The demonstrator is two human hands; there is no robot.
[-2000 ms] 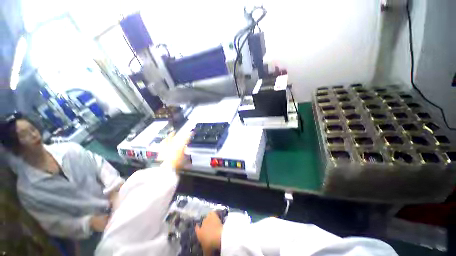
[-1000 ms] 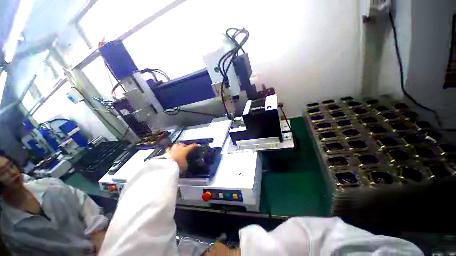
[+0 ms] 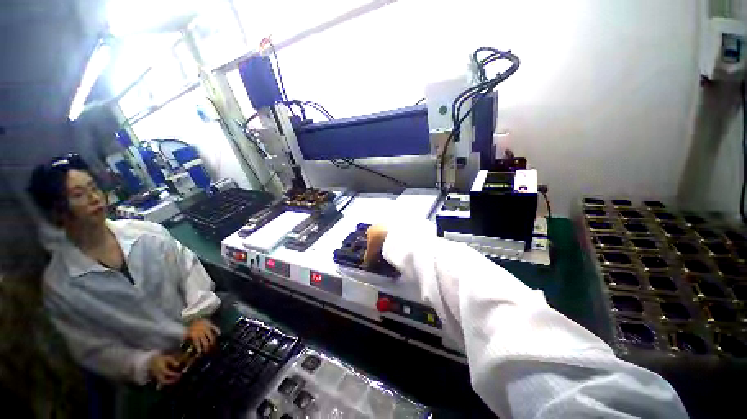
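Note:
A black fixture (image 3: 350, 247) with square pockets lies on the white work platform (image 3: 412, 206) of the bench-top machine. My right hand (image 3: 376, 246) reaches in from the right and grips the fixture's right part; the fingers bend over it, and their tips are partly hidden. My left hand is out of the picture. The clear tray (image 3: 354, 385) lies at the bottom centre, cut off by the edge, with several dark square housings (image 3: 303, 399) in its left pockets.
A co-worker (image 3: 115, 278) at left holds a small brownish piece beside black gridded trays (image 3: 260, 344). A black box-shaped unit (image 3: 502, 209) stands right of the platform. Stacked trays (image 3: 655, 274) stand at right on the green bench (image 3: 565, 270). Black cables (image 3: 483, 78) hang from the machine head.
My left hand has left the fixture and the picture. My right hand has moved up from the bottom onto the fixture. The view has swung, bringing the clear tray and co-worker further into view.

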